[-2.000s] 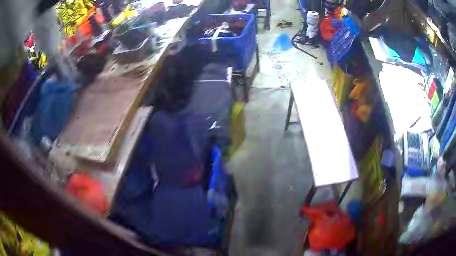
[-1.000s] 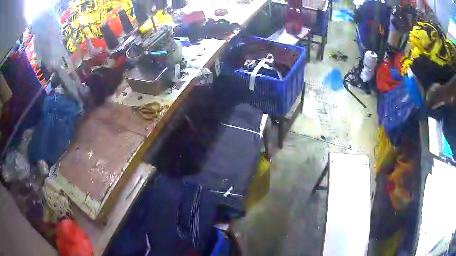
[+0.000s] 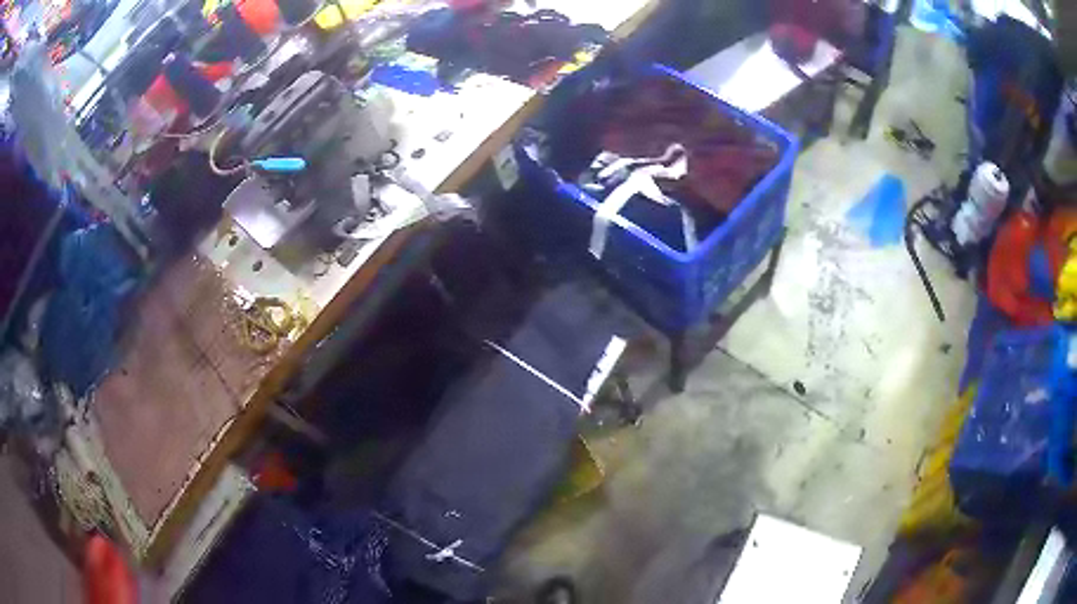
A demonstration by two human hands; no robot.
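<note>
Neither of my hands is in view. In front of me, a stack of dark blue cloth tied with white strips lies beside the worktable. A blue plastic bin stands beyond it on dark legs, with dark and maroon cloth and white strips inside. A worktable runs along the left, with a brown board on its near end. Yellowish scissors handles lie at the board's far edge. A grey-white machine, blurred, stands behind them.
Grey concrete floor runs along the right of the bin. A white bench top is cut off at the bottom edge. A white spool, a blue crate and orange and yellow cloth line the right side.
The view has swung left and moved forward. The blue bin appears nearer and larger, and the white bench has slid down to the bottom edge.
</note>
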